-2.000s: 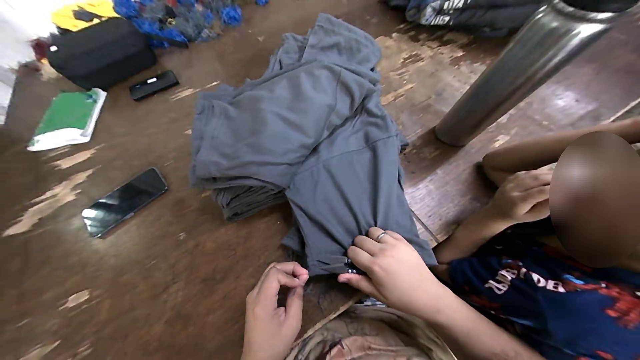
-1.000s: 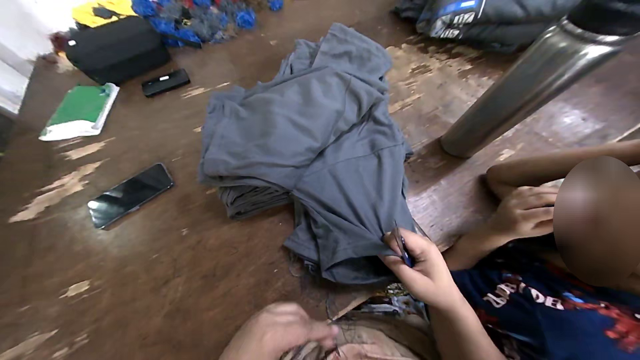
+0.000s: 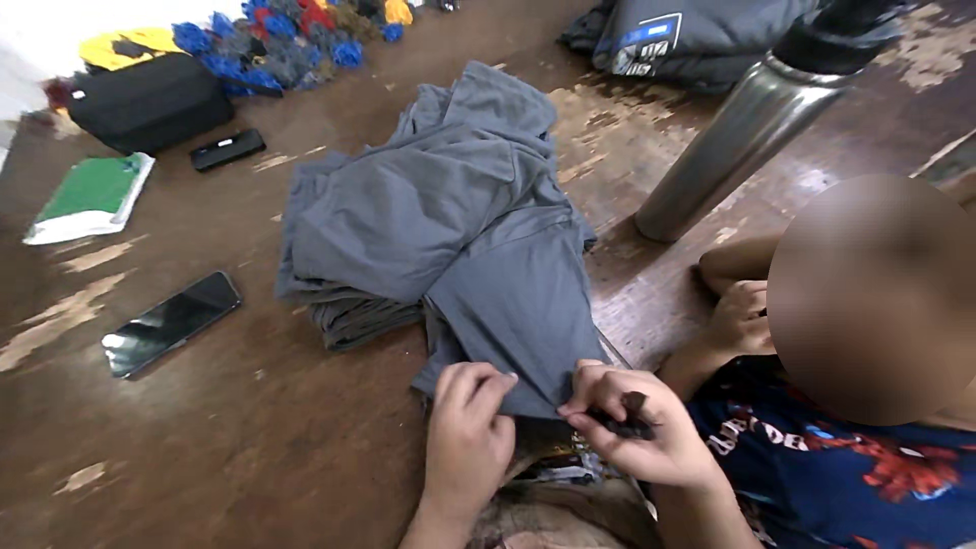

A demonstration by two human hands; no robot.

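Dark grey cloth garments (image 3: 396, 206) lie in a folded stack on the worn brown wooden table, the top one drawn toward me. My left hand (image 3: 469, 427) has its fingers bent at the near hem, and whether cloth is pinched between them is hard to tell. My right hand (image 3: 640, 423) pinches the hem's right corner between thumb and finger. A small dark tool (image 3: 637, 419), its kind unclear, is tucked in the palm of that hand.
A steel bottle (image 3: 724, 152) stands right of the stack, near a seated person (image 3: 839, 450). At left lie a phone (image 3: 171, 324), a green packet (image 3: 91, 194), a small black device (image 3: 227, 149) and a black case (image 3: 149, 103). Folded dark garments (image 3: 686, 46) lie behind.
My left hand, blurred and low near my lap a second ago, has come up to the hem. My right hand has moved down with the cloth edge, which now lies straighter.
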